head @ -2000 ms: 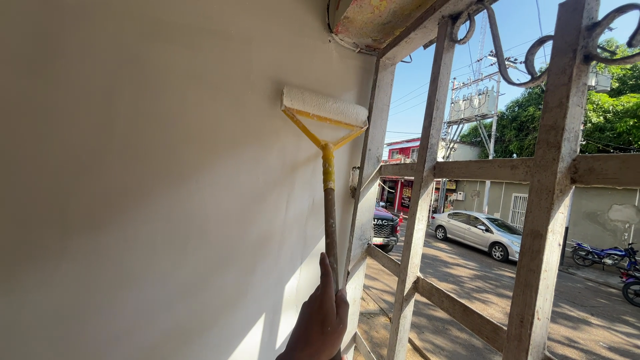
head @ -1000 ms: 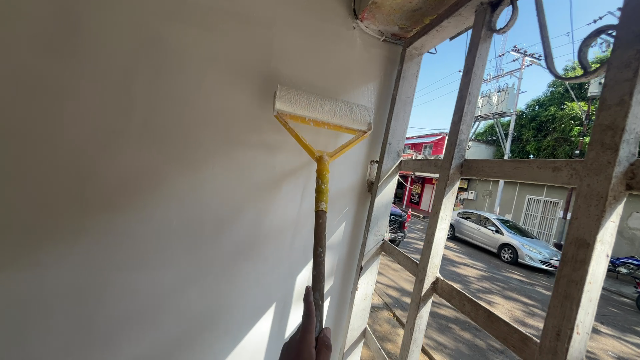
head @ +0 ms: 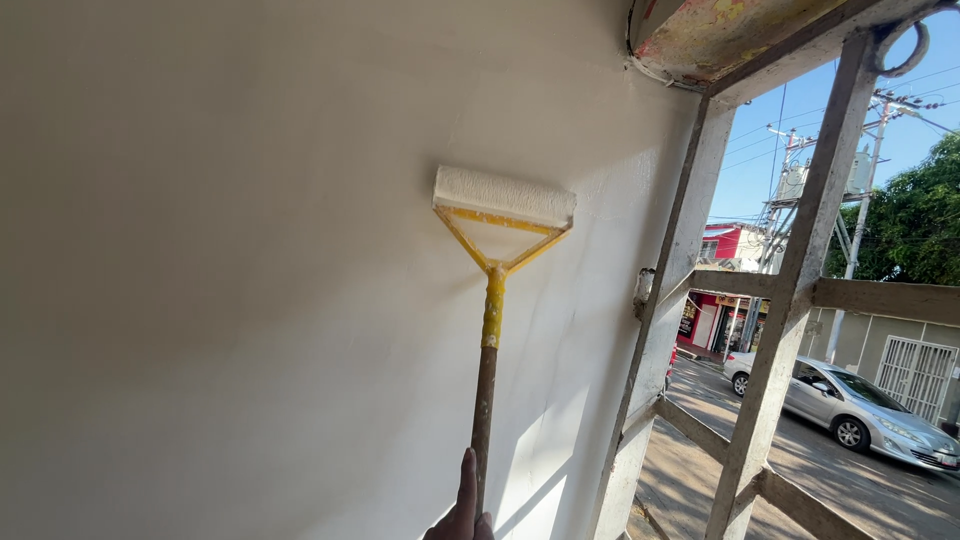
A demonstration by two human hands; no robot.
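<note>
A paint roller with a pale, nubby sleeve [head: 504, 196] rests against the light wall [head: 262, 300], tilted slightly down to the right. Its yellow triangular frame [head: 534, 251] is flecked with paint and joins a long brown pole [head: 484, 405]. My right hand [head: 461, 514] is closed around the pole at the bottom edge; a raised digit lies along the pole's left side. The lower part of this hand and the pole's lower end are cut off by the frame. My left hand is out of view.
To the right stands a worn metal window grille [head: 784, 330] with crossbars and scrollwork. A stained ledge [head: 720, 37] juts out above. A small broken patch [head: 643, 289] marks the wall's edge. Outside, a silver car [head: 840, 405] stands on the street.
The roller is farther from the grille and lower than its place two seconds ago. My right hand still grips the pole. The view has shifted somewhat.
</note>
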